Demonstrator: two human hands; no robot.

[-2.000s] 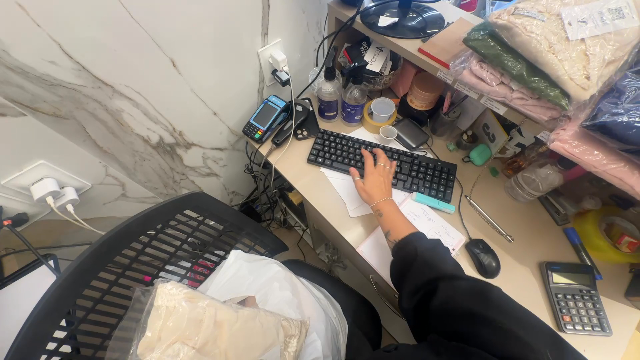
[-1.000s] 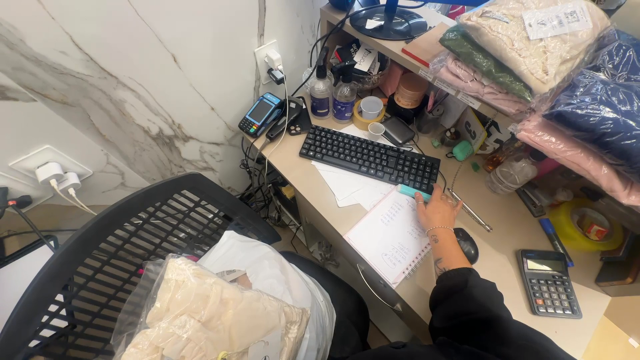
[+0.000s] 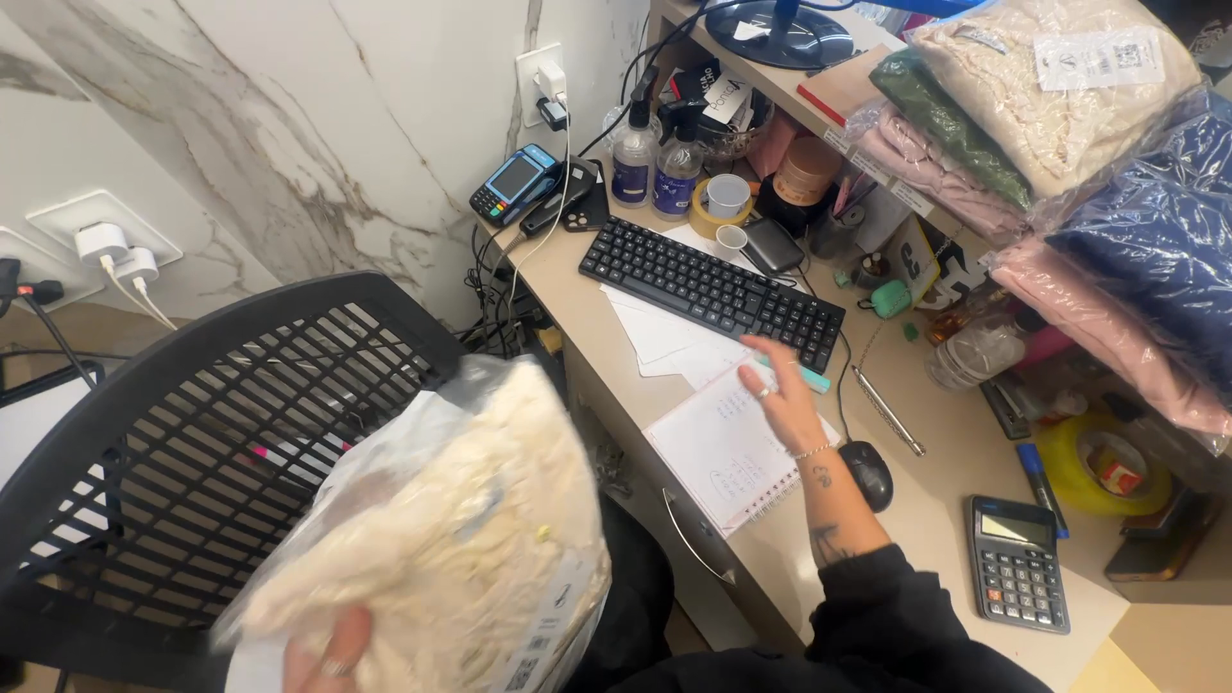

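My left hand (image 3: 332,650), at the lower left, grips a clear plastic bag of cream folded fabric (image 3: 452,520) by its near edge, with the thumb on top. The bag is raised and tilted over the chair side. My right hand (image 3: 784,395) hovers with spread fingers over the top right of a spiral notebook (image 3: 722,448) with handwriting. Beside its fingers lies a turquoise marker (image 3: 813,375), partly hidden. A black keyboard (image 3: 712,289) lies just beyond, on loose white papers (image 3: 645,332). The black mouse (image 3: 866,474) is right of my wrist.
A black mesh chair back (image 3: 241,433) stands left. On the desk are a calculator (image 3: 1018,568), a metal rod on a chain (image 3: 890,414), a card terminal (image 3: 515,183), spray bottles (image 3: 635,159) and yellow tape (image 3: 1097,467). Bagged garments (image 3: 1155,260) fill the shelf side.
My left hand has come into view, and the bag of cream fabric is lifted higher. My right hand has gone from the keyboard to the turquoise marker, then off it toward the notebook.
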